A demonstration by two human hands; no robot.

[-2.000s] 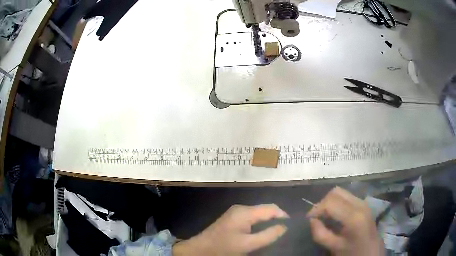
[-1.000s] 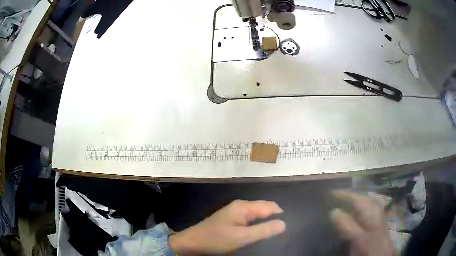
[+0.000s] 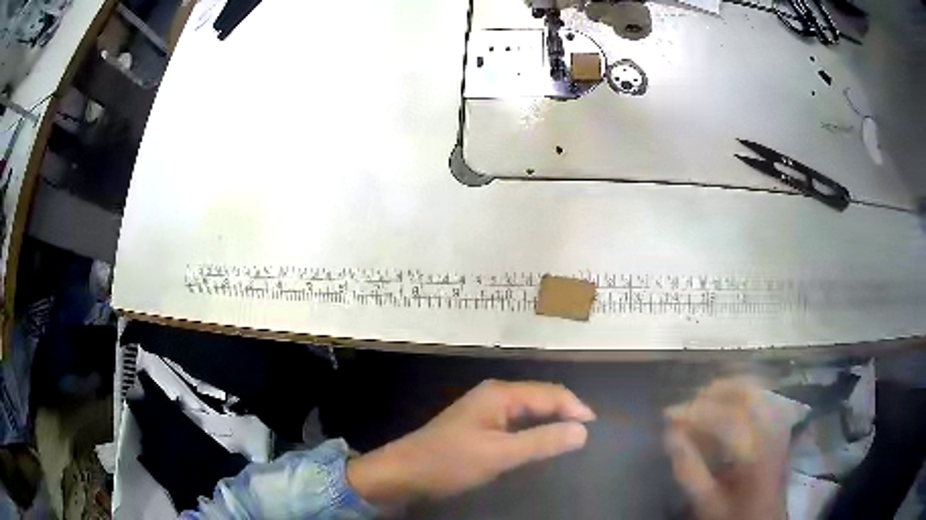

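Observation:
My left hand (image 3: pixel 477 444) is bare, over the dark lap (image 3: pixel 619 447) just below the table's front edge. Its thumb and forefinger are bent towards each other around a dark gap. Any small dark piece between them cannot be told from the dark background. My right hand (image 3: pixel 726 442) is to the right of it, apart from it, and blurred. Its fingers are curled, and whether they hold anything cannot be seen.
The white table (image 3: pixel 305 203) has a printed ruler (image 3: pixel 355 287) with a brown patch (image 3: pixel 566 298). Black thread snips (image 3: pixel 792 174) lie at the right. The machine's presser foot (image 3: pixel 555 51) is at the top; scissors (image 3: pixel 812 18) lie top right. White pieces (image 3: pixel 833 432) hang below right.
The view has shifted, so the table sits higher and further right in it. The thin pale point seen earlier at my right fingertips no longer shows. My right hand has moved away from my left.

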